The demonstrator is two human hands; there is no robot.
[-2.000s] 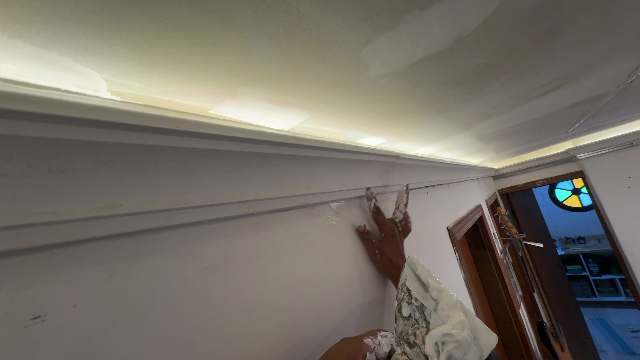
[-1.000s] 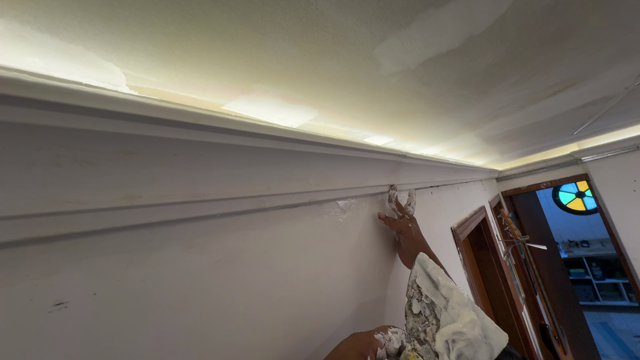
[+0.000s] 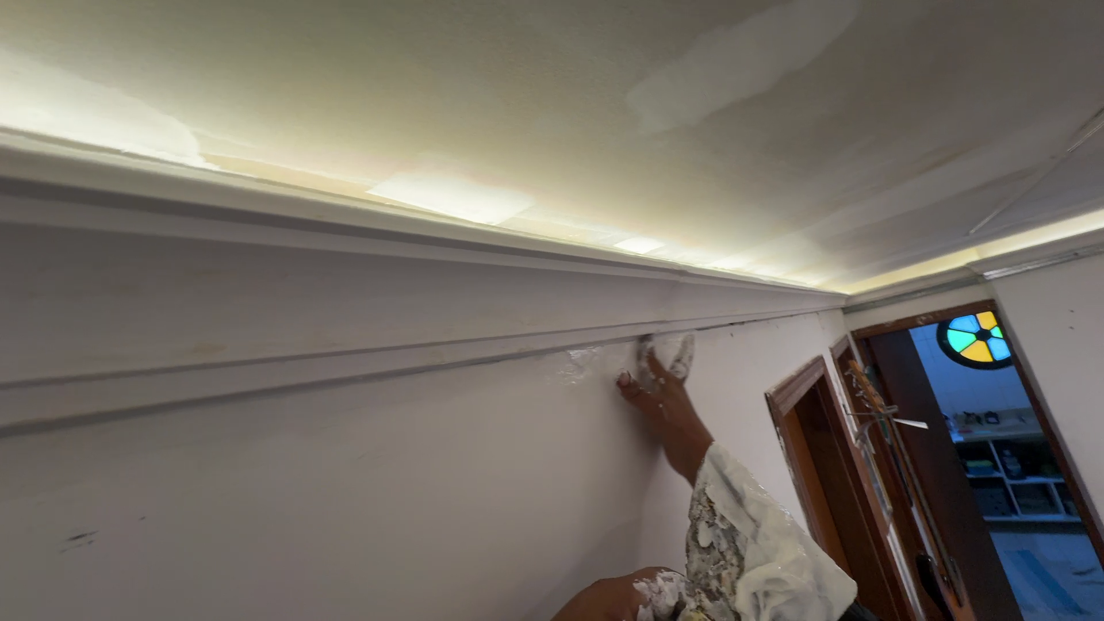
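Observation:
My right hand (image 3: 664, 392) is raised to the wall, its fingers apart and coated with white paste. The fingertips are at the lower edge of the white moulding (image 3: 483, 347), beside a wet smear of paste (image 3: 582, 366). No tool shows in this hand. At the bottom edge, my left hand (image 3: 642, 595), spotted with paste and mostly cut off, appears to hold a paste-covered object (image 3: 768, 552). Wet white paste lies over it, with a crusty, lumpy left side. It hides part of my right forearm, and its form under the paste cannot be told.
A lit cove (image 3: 448, 220) runs above the moulding, under a patched ceiling (image 3: 742, 69). At the right are a wooden door frame (image 3: 798, 388), tools or rods leaning near a dark door (image 3: 936, 414), and a room with shelves (image 3: 1018, 479) and a round stained-glass window (image 3: 975, 339).
My right hand shifts slightly right along the moulding, then slightly back left, with its fingers at the moulding's lower edge. The paste-covered object stays in front of my forearm.

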